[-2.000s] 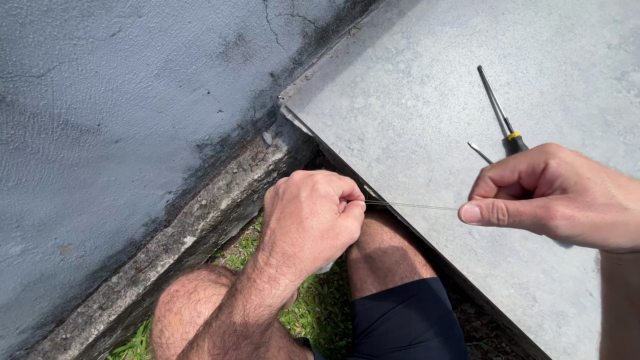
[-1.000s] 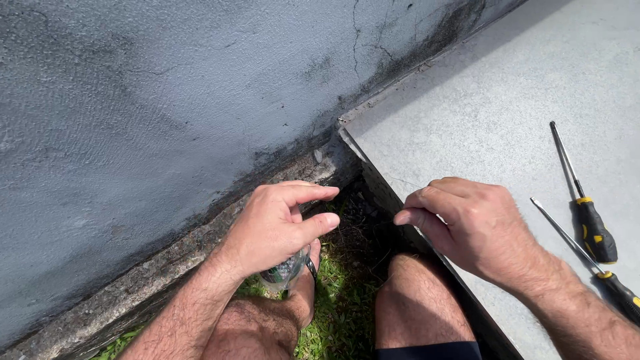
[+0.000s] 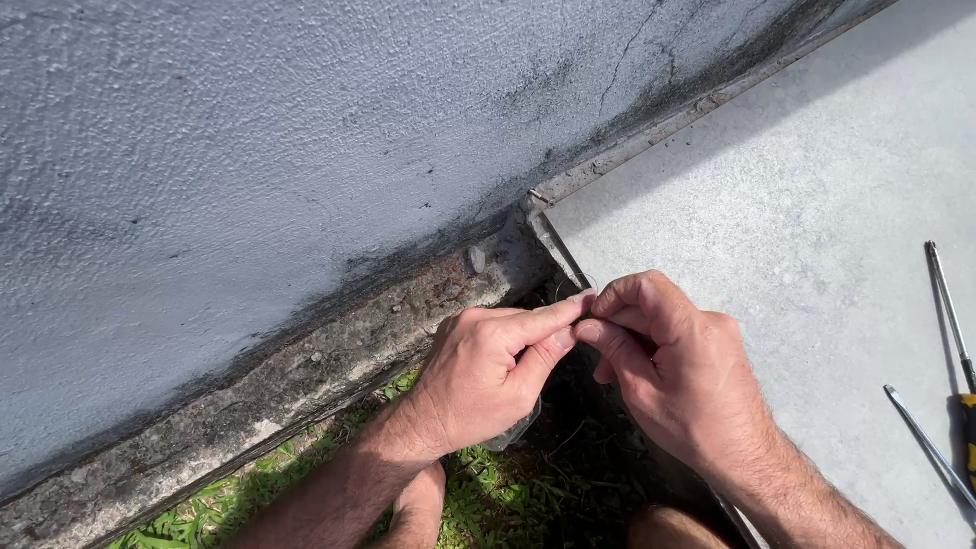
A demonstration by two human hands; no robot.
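A thin strand, wire or line, forms a small loop (image 3: 576,280) just above my fingertips, at the corner of the pale tiled slab (image 3: 778,252). My left hand (image 3: 488,374) pinches toward it with thumb and index finger extended. Touching or nearly touching those fingertips, my right hand (image 3: 679,366) has its thumb and bent index finger closed on the strand. The exact hold of each hand is partly hidden by the fingers. Two screwdrivers lie on the slab at the right, one shaft (image 3: 945,305) higher up and the other (image 3: 926,438) lower.
A rough painted wall (image 3: 267,152) fills the upper left, with a concrete ledge (image 3: 305,381) along its foot. A small screw or plug (image 3: 540,198) lies at the slab's corner. Grass (image 3: 488,496) and a clear plastic object (image 3: 515,427) show below my left hand.
Two seconds ago my hands were apart with the strand stretched between them. One second ago they were nearer but separate; now their fingertips meet and the strand is looped.
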